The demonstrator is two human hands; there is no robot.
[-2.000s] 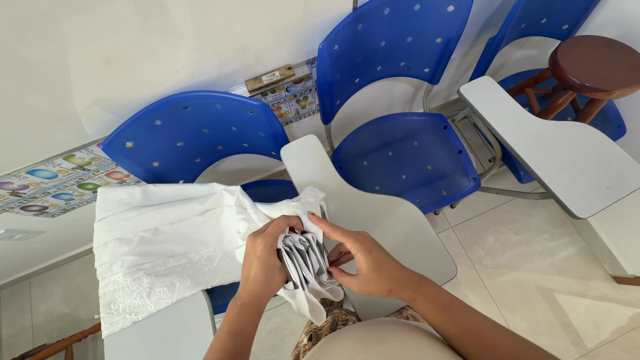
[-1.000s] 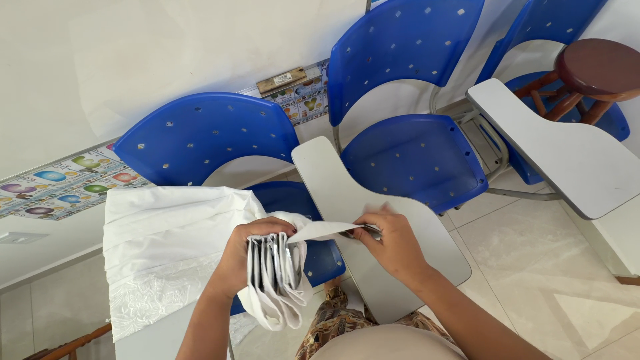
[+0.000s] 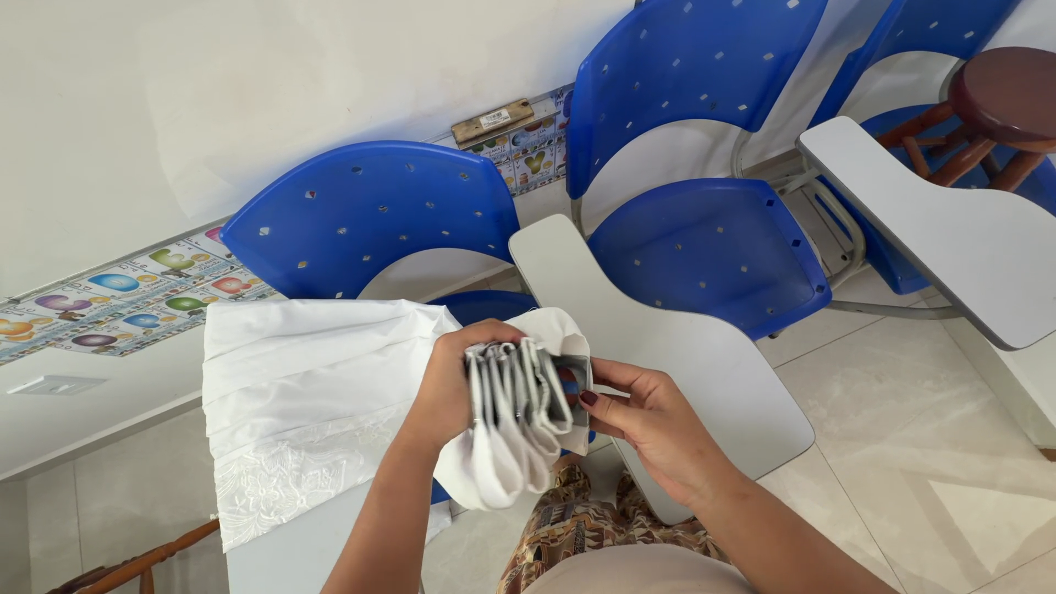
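My left hand point(image 3: 462, 379) grips a gathered stack of white fabric folds with grey strips point(image 3: 516, 396) between them, whose looped ends hang down. At the stack's right side, the thumb and fingers of my right hand point(image 3: 652, 421) pinch the outermost fold at its grey inner face. Left of my left hand, pleated white fabric with a lace border point(image 3: 305, 396) spreads over a pale desk surface point(image 3: 305, 536). It appears to be one piece with the gathered part, but my left hand covers where they meet.
A blue plastic chair point(image 3: 371, 198) stands behind the fabric, with another blue chair point(image 3: 709, 239) to its right. A grey writing tablet point(image 3: 685, 355) lies beside my right hand. Farther right are a second tablet point(image 3: 949, 223) and a brown wooden stool point(image 3: 1006, 99). A wooden chair part point(image 3: 148, 561) shows at lower left.
One second ago my right hand held a strip of fabric stretched out to the right. Now it is close against the stack, and that outer fold stands beside the others.
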